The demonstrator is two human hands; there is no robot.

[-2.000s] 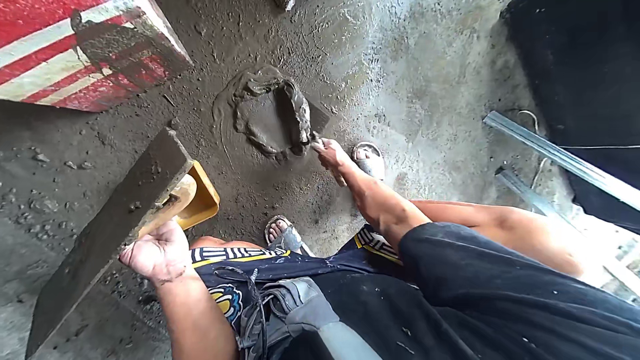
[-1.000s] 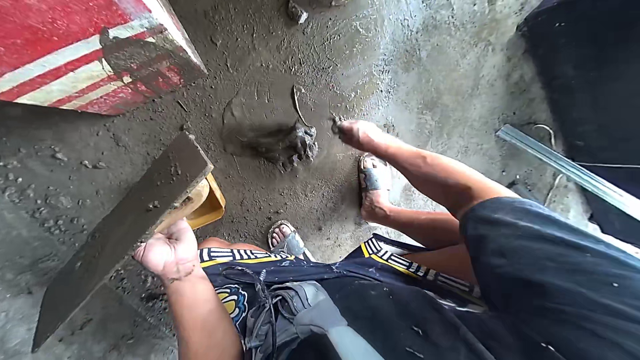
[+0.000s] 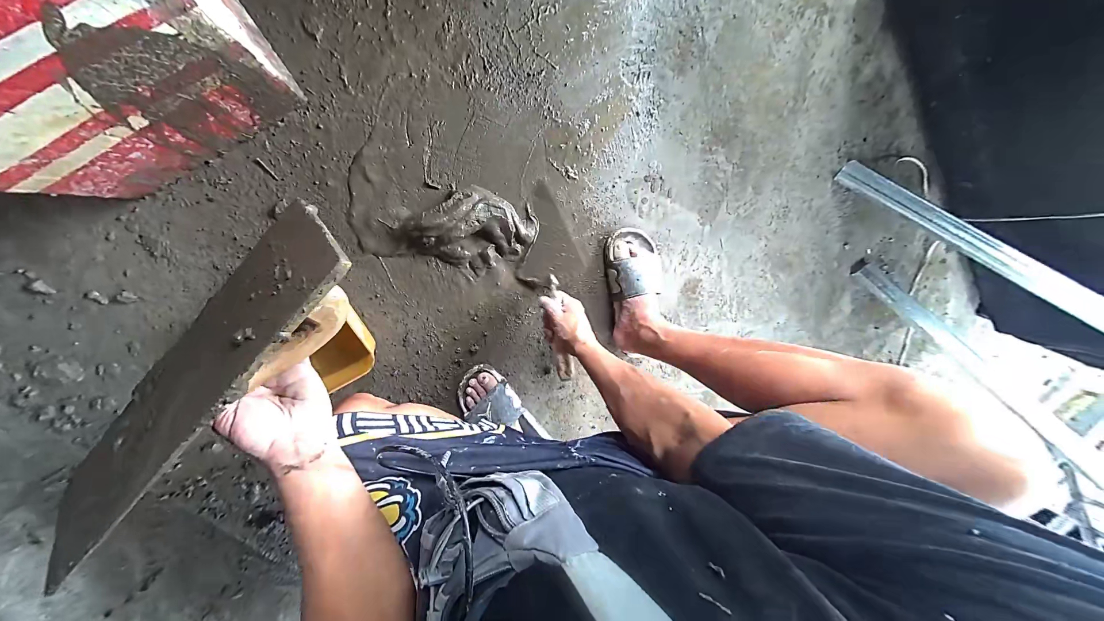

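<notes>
My left hand (image 3: 280,414) is closed around the wooden handle (image 3: 302,336) of a flat plasterer's hawk (image 3: 190,388), which is tilted, its face coated with grey mortar. In my right hand (image 3: 565,323) is a pointed trowel (image 3: 552,237), its blade low over the floor just right of a heap of wet mortar (image 3: 466,226). Whether the blade touches the heap's edge I cannot tell. A thin smear of wet mortar surrounds the heap on the concrete floor.
A mortar-splashed red and white box-like object (image 3: 138,103) stands at upper left. A yellow plastic container (image 3: 347,352) sits behind the hawk's handle. My sandalled feet (image 3: 634,276) are near the mortar. Metal channels (image 3: 966,237) and a dark sheet (image 3: 1026,103) lie at the right.
My right hand has moved back down beside the mortar heap. The heap, spread in a round patch two seconds ago, is now bunched together. My left hand still holds the hawk.
</notes>
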